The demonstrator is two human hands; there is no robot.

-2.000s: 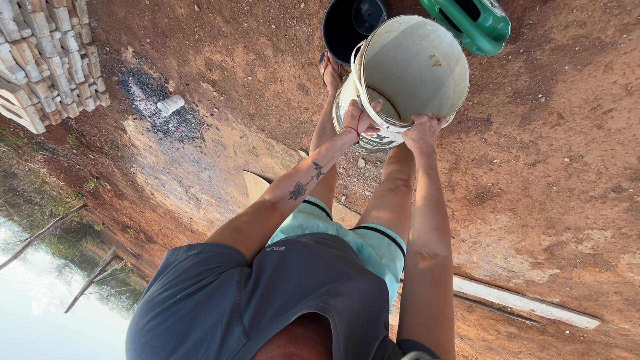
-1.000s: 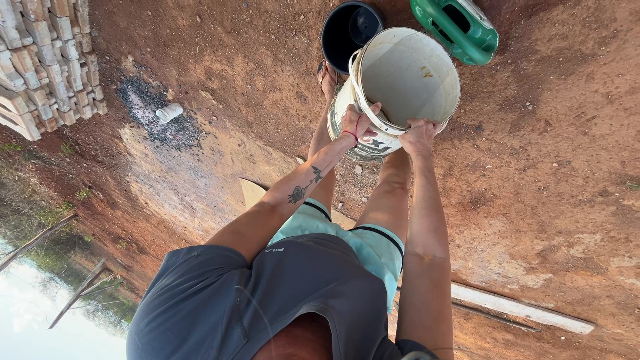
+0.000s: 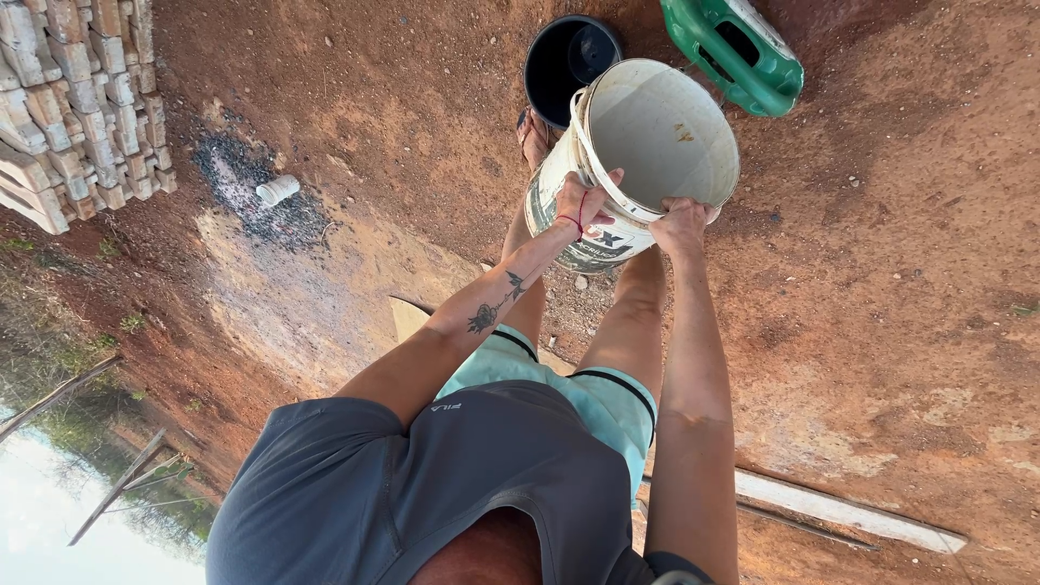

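A white plastic bucket (image 3: 650, 138) with a printed outer wall is tilted so that its open mouth shows, with a little brown residue on the inside. My left hand (image 3: 585, 201), with a red string at the wrist, is at the near left side of the bucket, by its rim and handle; its thumb reaches the rim. My right hand (image 3: 685, 223) grips the near right part of the rim. Beyond the bucket, a black bucket (image 3: 561, 69) stands on the ground beside my foot. Right of that lies a green plastic watering can (image 3: 743, 69).
Stacked bricks or blocks (image 3: 77, 106) stand at the far left. A small white container (image 3: 278, 190) lies on dark gravel (image 3: 236, 175). A pale board (image 3: 845, 508) lies on the reddish soil at lower right. Wooden poles (image 3: 118, 486) show at lower left.
Both hands keep their places on the white bucket, which leans a little differently from two seconds ago. The black bucket and the watering can stay where they were.
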